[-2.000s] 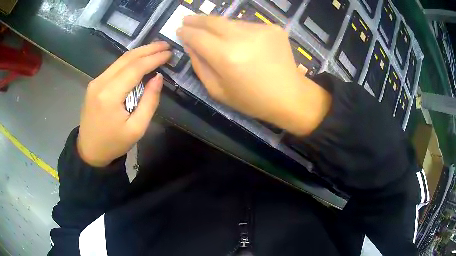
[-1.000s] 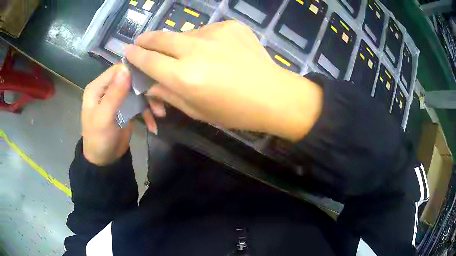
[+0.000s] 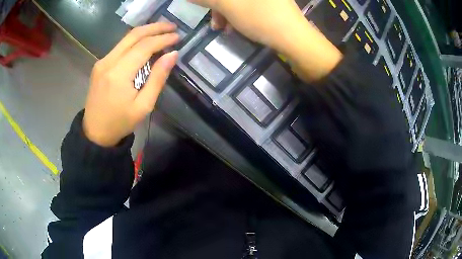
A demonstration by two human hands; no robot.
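Note:
My left hand is palm down at the tray's near left corner, with a striped black-and-white bundle showing between thumb and fingers. Its fingertips rest near a frame's edge. My right hand reaches over the top of the tray, partly cut off by the upper edge. Its fingers are beside a grey sheet at the top; whether they grip it cannot be told. Black frames in the near row carry bright silvery sheets and duller grey pieces.
The clear tray runs down to the right, with more black frames with yellow strips behind my right sleeve. Crumpled clear plastic lies at its left corner. A red stool stands on the floor at left.
My hands have parted: my right hand has moved up and right, and my left hand has turned palm down. The grey sheet between them has left that spot. More of the near tray row shows.

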